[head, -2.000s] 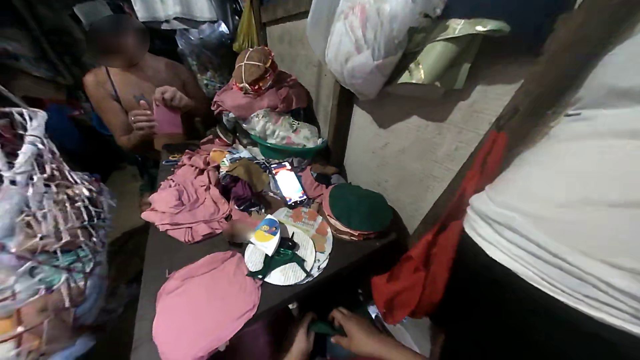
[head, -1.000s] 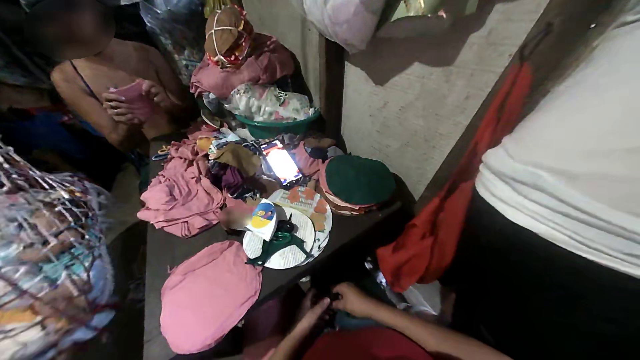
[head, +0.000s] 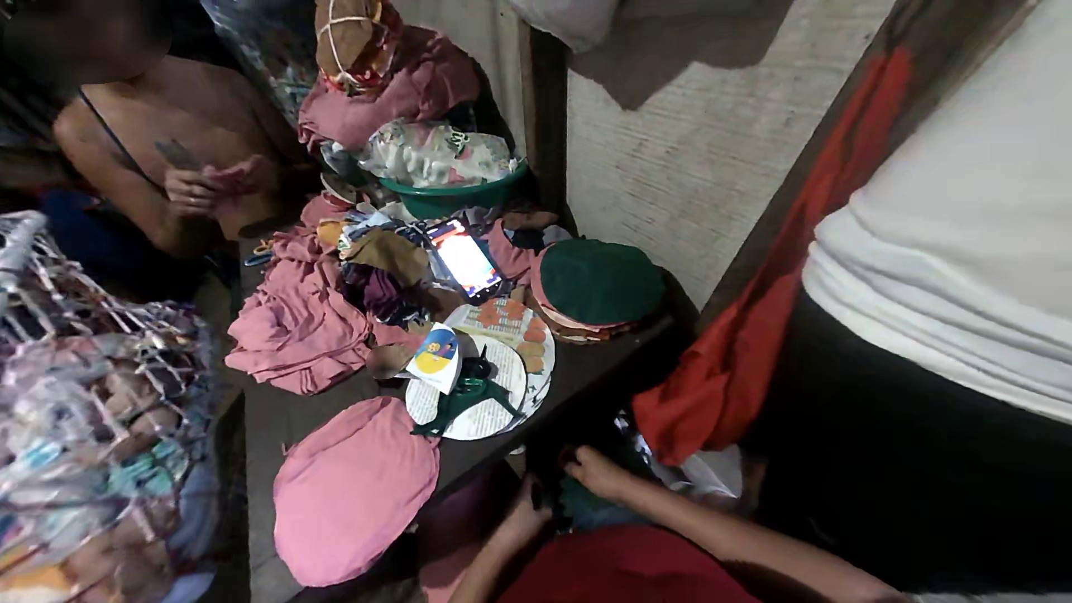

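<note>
Below the table's near edge, over my lap, my left hand (head: 526, 508) has its fingers bent around something dark that I cannot make out. My right hand (head: 593, 471) is just to the right, fingertips together at dark green cloth (head: 590, 502). Shadow hides much of what the fingers touch. On the table beyond lie printed paper discs (head: 494, 419) with dark green cloth strips (head: 469, 400) on top. A round pink cloth piece (head: 356, 494) lies flat at the near left, and a stack of round cloth pieces with a green one (head: 599, 283) uppermost sits at the right corner.
A lit phone (head: 463, 258) rests among scraps beside crumpled pink cloth (head: 297, 322). Behind stands a green basin (head: 456, 197) holding a plastic bag. A net sack (head: 100, 427) bulges at left; another person's hand (head: 197, 191) holds pink cloth. Red cloth (head: 729, 368) hangs at right, near a person in white.
My hands, close together at green cloth two seconds ago, are now slightly apart. The other person's hands have shifted on the pink cloth. The view has moved closer to the table.
</note>
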